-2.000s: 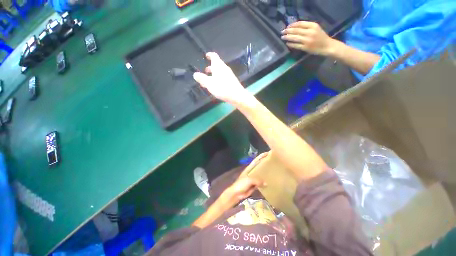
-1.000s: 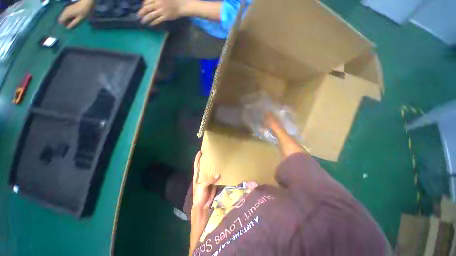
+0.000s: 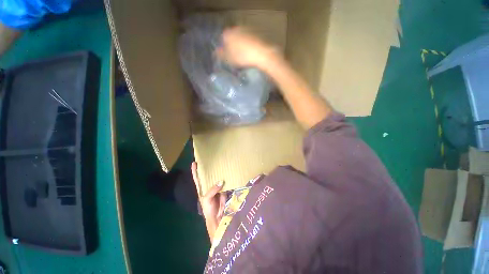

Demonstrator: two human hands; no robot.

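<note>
A brown cardboard carton (image 3: 246,152) stands open in front of me, its flaps spread. A crumpled clear plastic bag (image 3: 228,96) lies inside it. My right hand (image 3: 244,49) is inside the carton at the bag's upper part; it is blurred, and I cannot tell whether its fingers hold the plastic. My left hand (image 3: 212,202) is at the carton's near flap, fingers on one side and thumb on the other, gripping the edge.
A black divided tray (image 3: 83,160) on the green bench (image 3: 104,214) at left holds tweezers (image 3: 63,101) and dark pieces. A blue sleeve (image 3: 35,12) shows top left. Other cartons (image 3: 437,208) lie at right on the green floor, near a yellow line.
The view has turned from the bench towards the carton. My right hand left the tray and moved into the carton. The bag now looks bulkier and more spread. My left hand stays on the carton's near side.
</note>
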